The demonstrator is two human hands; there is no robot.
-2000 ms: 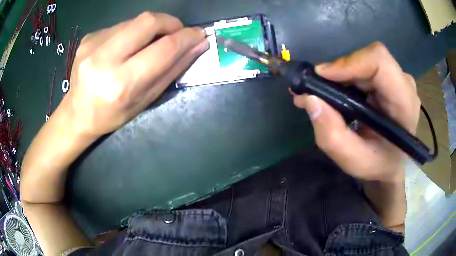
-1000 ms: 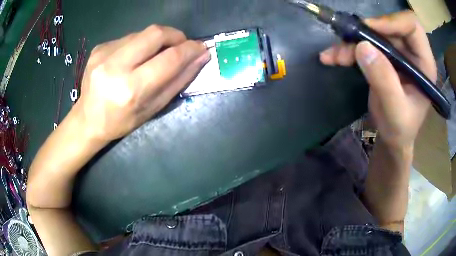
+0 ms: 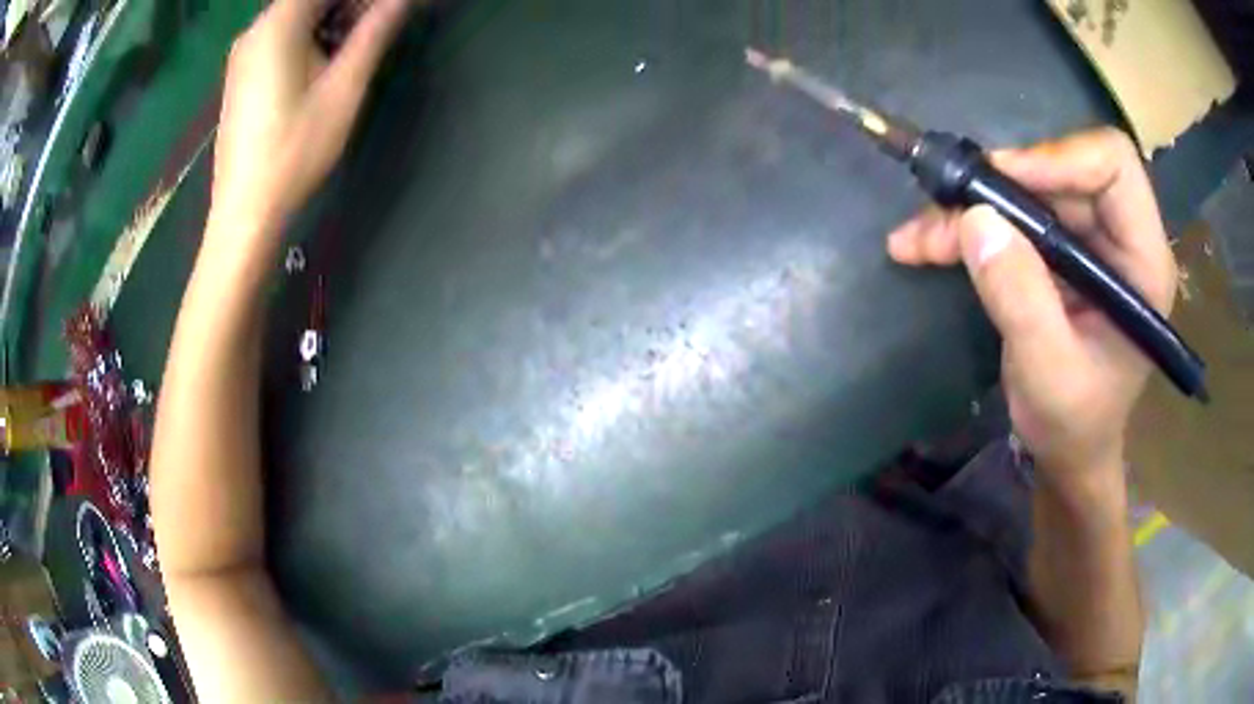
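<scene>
My right hand (image 3: 1052, 261) holds the black soldering iron (image 3: 1059, 255) like a pen. Its metal tip points up and left, above the dark green bench mat (image 3: 619, 275), touching no part. My left hand (image 3: 310, 83) reaches to the top left and is cut off by the picture's top edge. Something dark shows between its thumb and fingers; I cannot tell what it is or whether it is held. Small white components with thin red leads (image 3: 310, 344) lie on the mat beside my left forearm. The phone assembly is not visible.
A tangled red heap of wired components (image 3: 99, 399) is at the left bench edge, near a yellow and red object (image 3: 41, 420). A small round fan (image 3: 117, 671) is at lower left. Stained cardboard (image 3: 1148, 62) is at upper right; brown cardboard lies below it.
My left hand has left the phone assembly's former place and moved to the top left edge. The assembly is out of sight. The iron has swung away from the board; the view has shifted.
</scene>
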